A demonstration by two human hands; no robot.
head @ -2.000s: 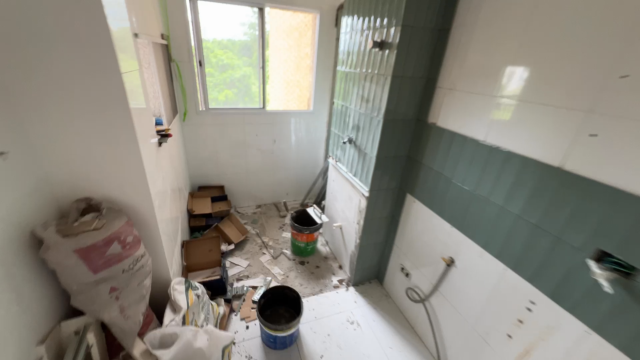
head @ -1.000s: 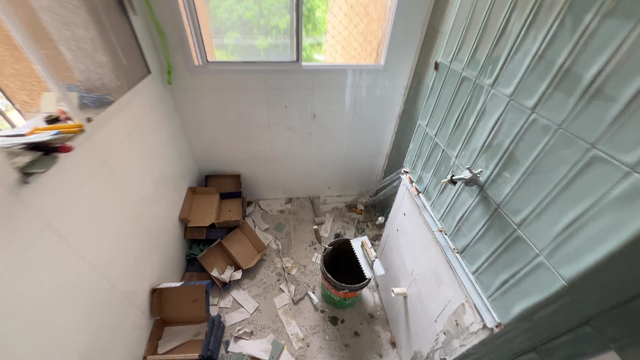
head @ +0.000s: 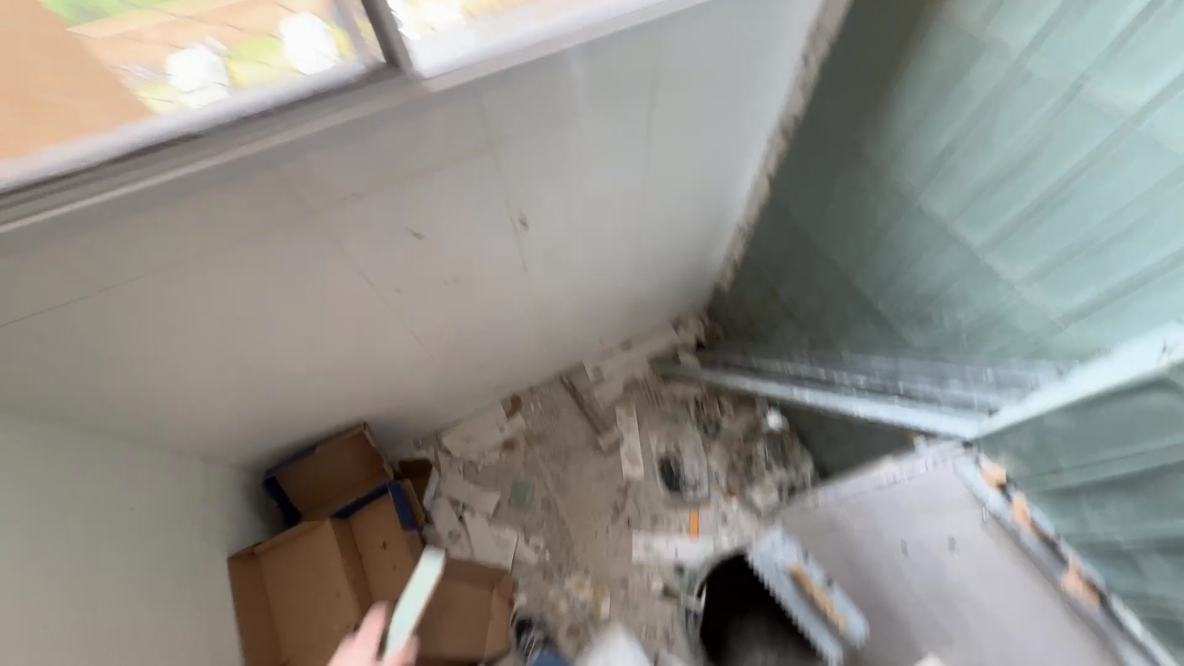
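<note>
At the bottom left of the head view, my left hand holds a narrow pale green strip, perhaps a tile piece, upright between thumb and fingers, above the open cardboard boxes. My right hand cannot be made out. A notched trowel lies across the rim of a dark bucket at the lower right. A blurred white thing shows at the bottom edge, too unclear to name.
Broken tile pieces and rubble litter the floor. Long metal profiles lean in the corner by the green tiled wall. A low white wall stands at the right, and a window is at the upper left.
The view has moved forward to the window corner and tilted. My left hand with the pale green strip has come into view; neither earlier frame shows it.
</note>
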